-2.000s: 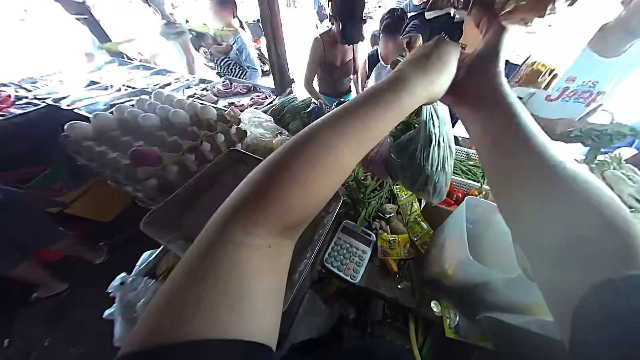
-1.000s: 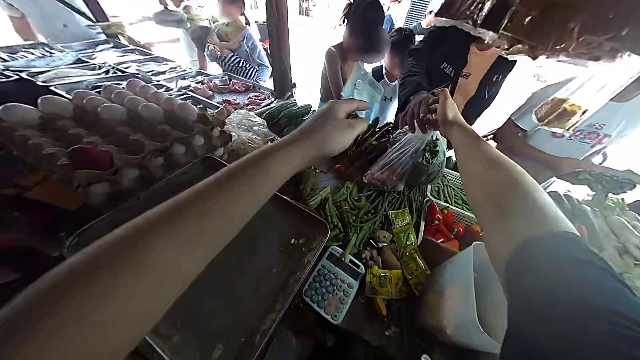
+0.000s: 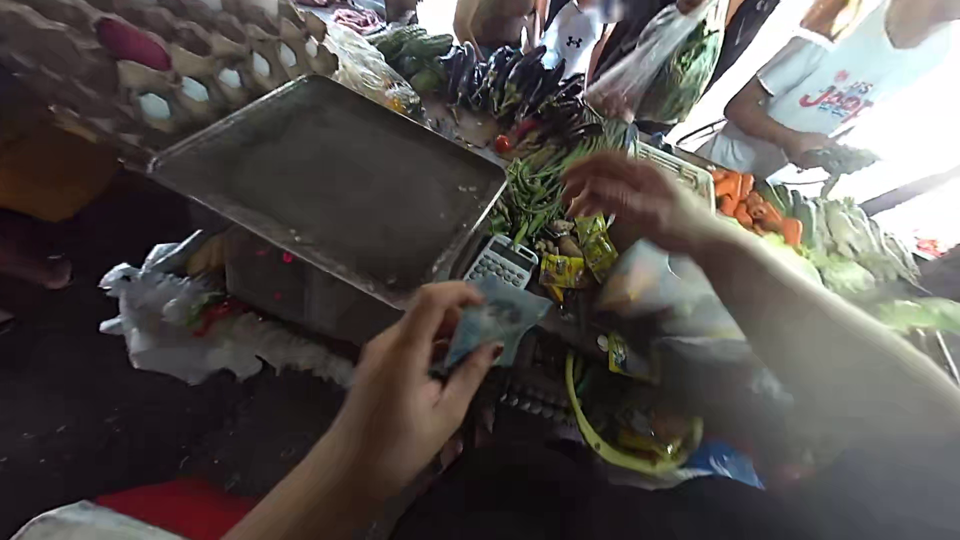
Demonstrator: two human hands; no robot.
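Observation:
My left hand (image 3: pixel 420 375) grips a light blue banknote (image 3: pixel 499 319) between thumb and fingers, just in front of a white calculator (image 3: pixel 501 264). Blurred by motion, my right hand (image 3: pixel 626 195) is over the green beans (image 3: pixel 536 191) and yellow packets (image 3: pixel 596 244), fingers spread, with nothing visible in it. A wide metal tray (image 3: pixel 330 180) lies left of the calculator. Beyond my right hand, a clear plastic bag of greens (image 3: pixel 679 71) hangs from another person's hand.
Egg cartons (image 3: pixel 210 60) stand at the upper left, eggplants (image 3: pixel 499 79) at the back. Orange-red peppers (image 3: pixel 750 202) and leafy vegetables (image 3: pixel 847 232) lie at the right. A yellow-green rimmed basket (image 3: pixel 581 420) sits low near me. Several people stand across the stall.
My left hand has drawn back from across the stall with the light blue note. My right hand has let go of the plastic bag and come back. The view has tilted down.

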